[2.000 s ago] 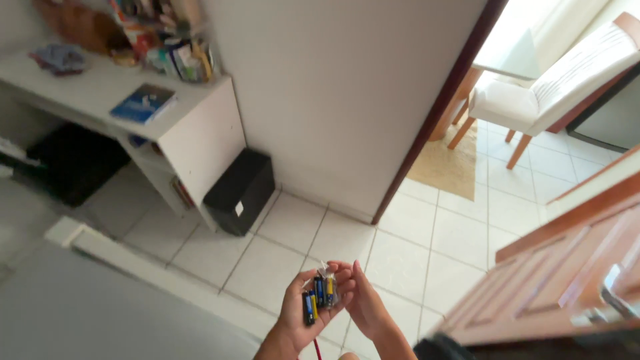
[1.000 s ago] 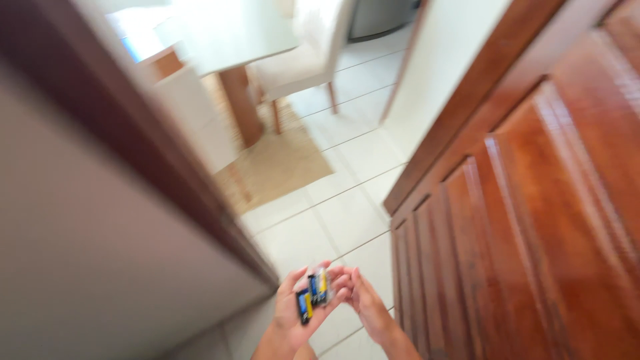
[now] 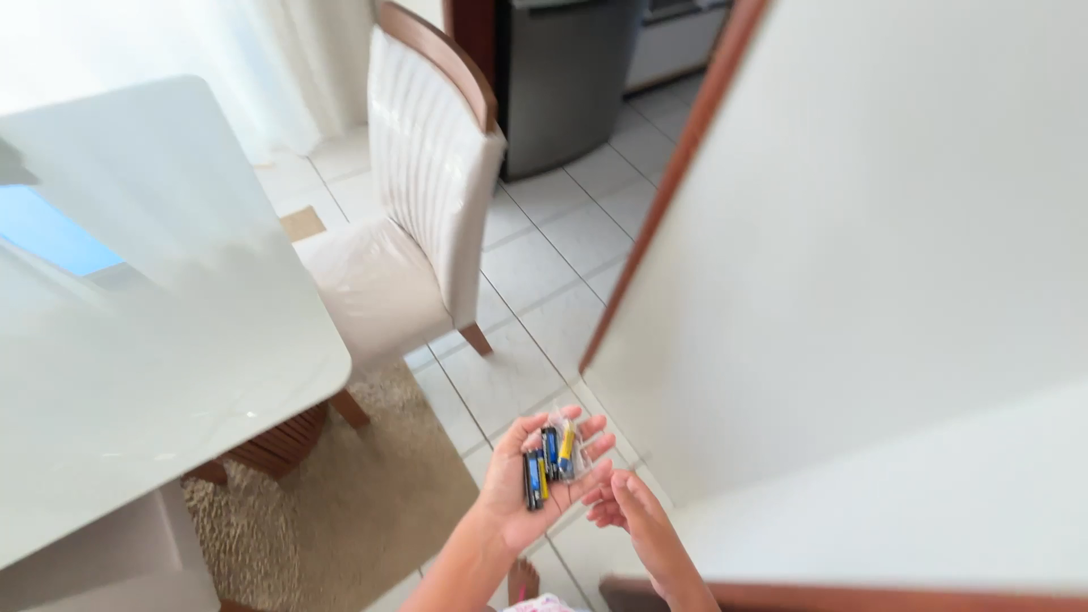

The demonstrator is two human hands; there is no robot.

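Note:
Several small cylindrical batteries (image 3: 534,480), black and blue with some yellow, lie on the upturned palm of my left hand (image 3: 531,501). Clear plastic wrap (image 3: 580,459) surrounds a yellow and blue one near the fingers. The left fingers curl up loosely around the bundle. My right hand (image 3: 633,514) is just to the right, its fingers bent close to the left fingertips, with nothing seen in it; whether the two hands touch is unclear.
A glass-topped table (image 3: 212,340) spans the left, with a white padded chair (image 3: 425,170) beside it. A beige rug (image 3: 365,493) lies below. A dark grey appliance (image 3: 565,85) stands beyond. The wall (image 3: 850,255) with wooden trim fills the right.
The view has moved from a room with a desk, past a wooden door, to the table and chair. The batteries remain in my left hand, with the right hand beside it.

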